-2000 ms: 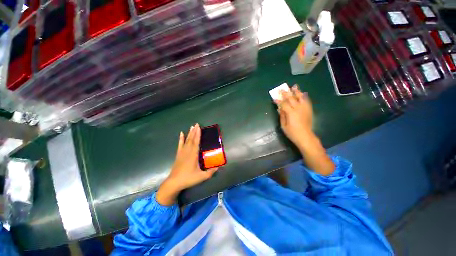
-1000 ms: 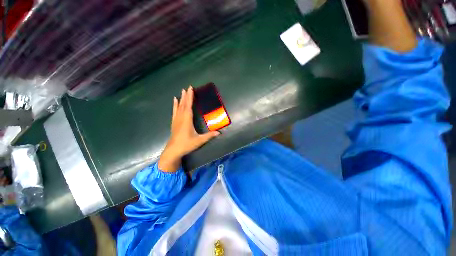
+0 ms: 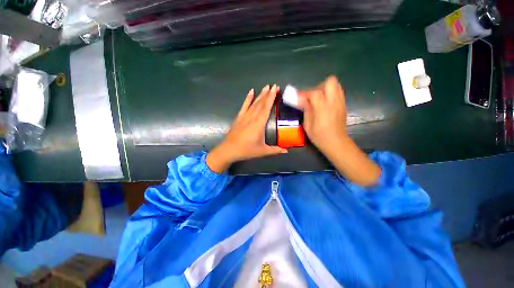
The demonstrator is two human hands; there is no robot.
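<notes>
The handheld device (image 3: 291,135) lies on the green mat in front of me, black screen on top and bright red-orange lower part. My left hand (image 3: 251,126) rests along its left side, fingers and thumb spread around it. My right hand (image 3: 326,109), blurred, is over the right side of the device and pinches a small white wiping pad (image 3: 291,95) at the top of the screen. The hand hides part of the screen. A white card (image 3: 411,93) lies to the right with a small pale wad (image 3: 421,81) on it.
A stack of clear trays (image 3: 253,19) stands at the far side. A solvent bottle (image 3: 455,28) and a smartphone (image 3: 479,73) are at far right. A silver-white tape strip (image 3: 96,112) and a bagged white item (image 3: 29,104) are at left. Part of another person shows at far left.
My right hand has come from the far right to the device, now with a white pad in its fingertips. The view has turned and shifted. My left hand stays beside the device.
</notes>
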